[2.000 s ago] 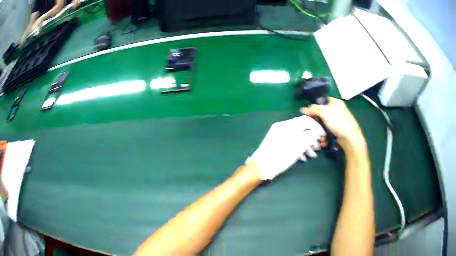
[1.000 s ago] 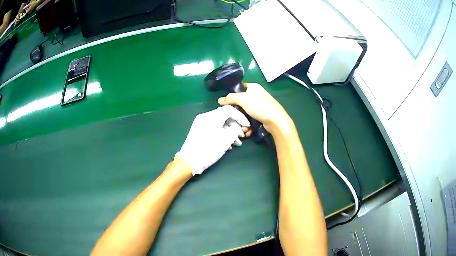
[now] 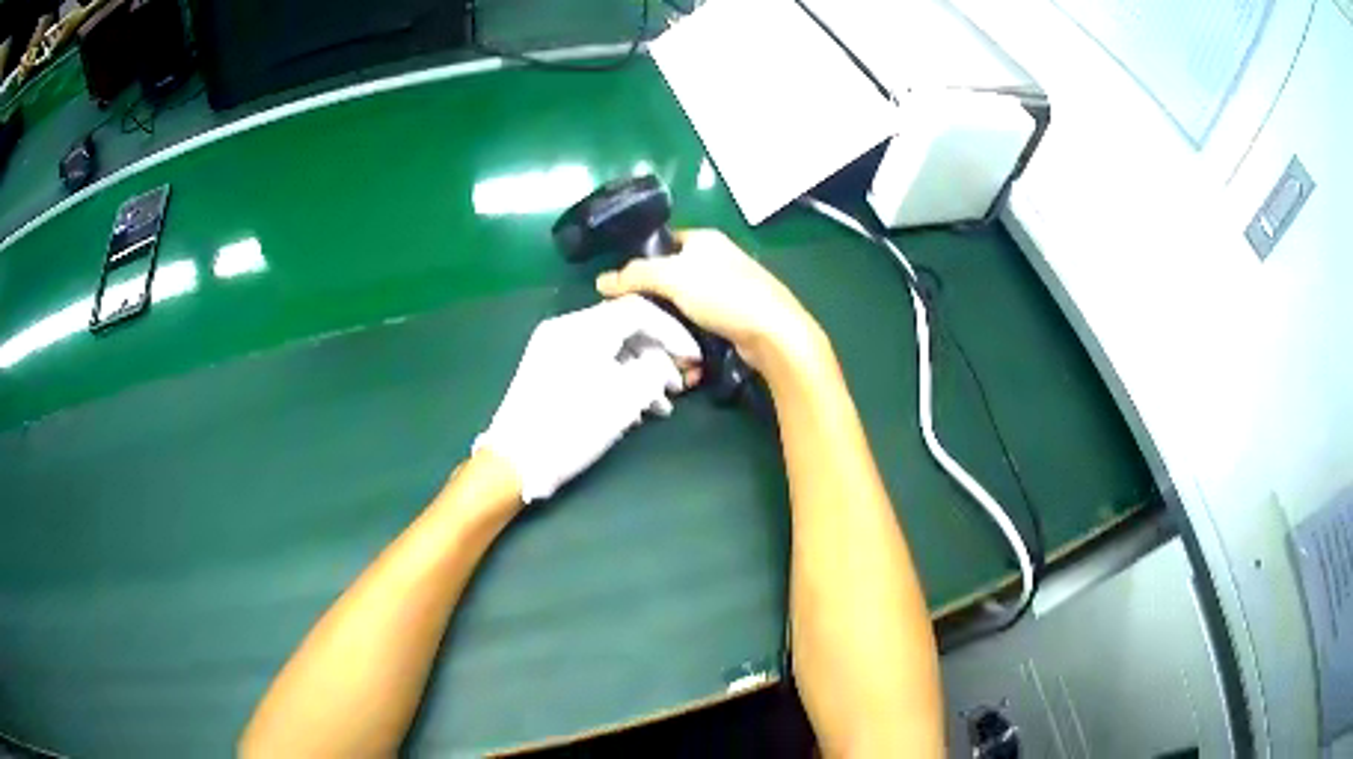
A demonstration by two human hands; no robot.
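A black handheld barcode scanner [image 3: 616, 218] is held above the green bench, its rounded head pointing up and left. My bare right hand [image 3: 720, 297] is closed around its handle. My left hand [image 3: 586, 389], in a white glove, is against the handle from the left with its fingers curled; whether it grips the handle is partly hidden. The scanner's cable runs down beside my right forearm. A thin dark phone frame [image 3: 132, 258] lies on the shiny green strip at the far left, not touched by either hand.
A white sheet [image 3: 775, 101] leans by a white box-shaped device [image 3: 951, 157] at the upper right. A white cable [image 3: 927, 389] curves over the dull green mat [image 3: 223, 519]. A white cabinet [image 3: 1143, 282] borders the right side. A black mouse [image 3: 77, 165] is behind the bench's rail.
The view has swung right, so the phone frame now shows farther left and the cabinet has come in. Both hands stay together at the scanner.
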